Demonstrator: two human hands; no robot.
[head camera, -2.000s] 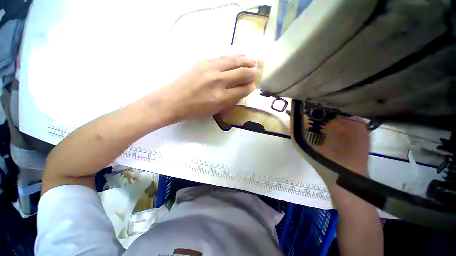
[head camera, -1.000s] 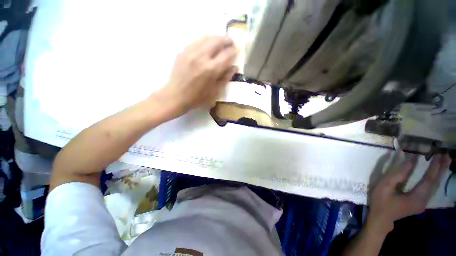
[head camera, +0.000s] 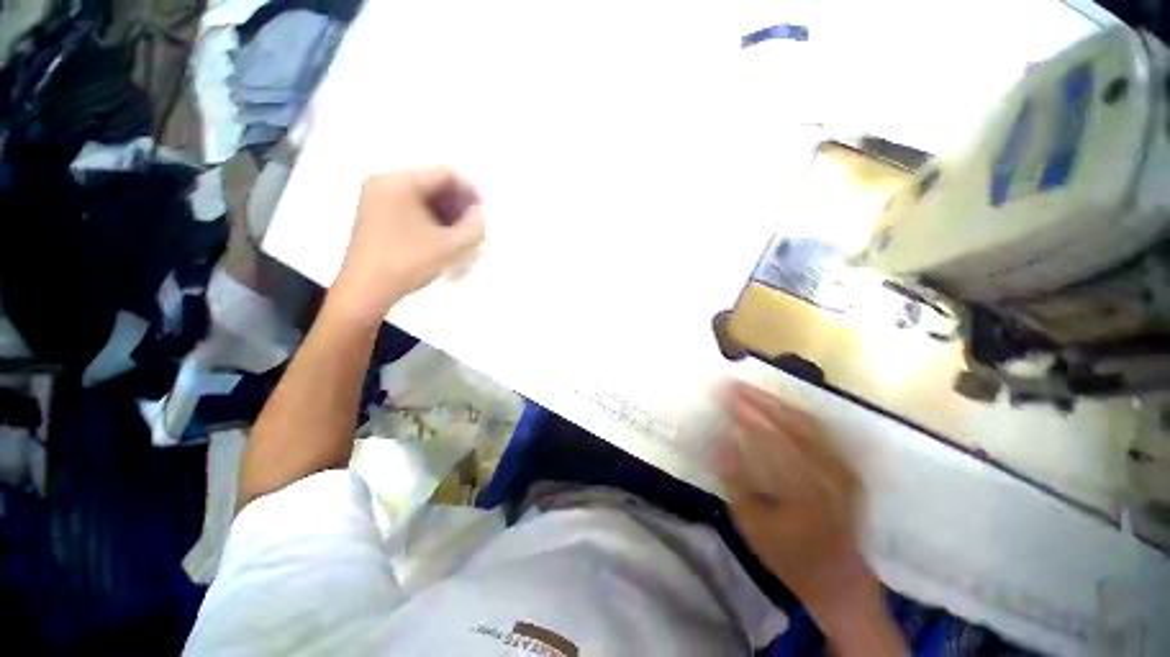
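Observation:
The cream sewing machine head (head camera: 1026, 193) with blue stripes stands at the right. Its shiny needle plate (head camera: 802, 267) lies beside the tan bed area (head camera: 821, 331). My left hand (head camera: 413, 238) is over the white table at the left, away from the machine, with its fingers curled. Any white cloth in it cannot be told from the glaring table. My right hand (head camera: 789, 477) is blurred, near the table's front edge, below and left of the bed cut-out; I cannot tell whether it holds anything. A small dark blue strip (head camera: 775, 36), perhaps a label, lies at the back.
The white table (head camera: 577, 295) has a printed ruler along its front edge. Heaps of dark and pale cloth (head camera: 96, 244) lie at the far left. Pale cloth (head camera: 411, 443) and a blue crate (head camera: 577, 456) show below the table's front edge.
The view has swung left. My left hand has moved left, away from the machine head. My right hand has left the machine's right side and come to the front edge left of it.

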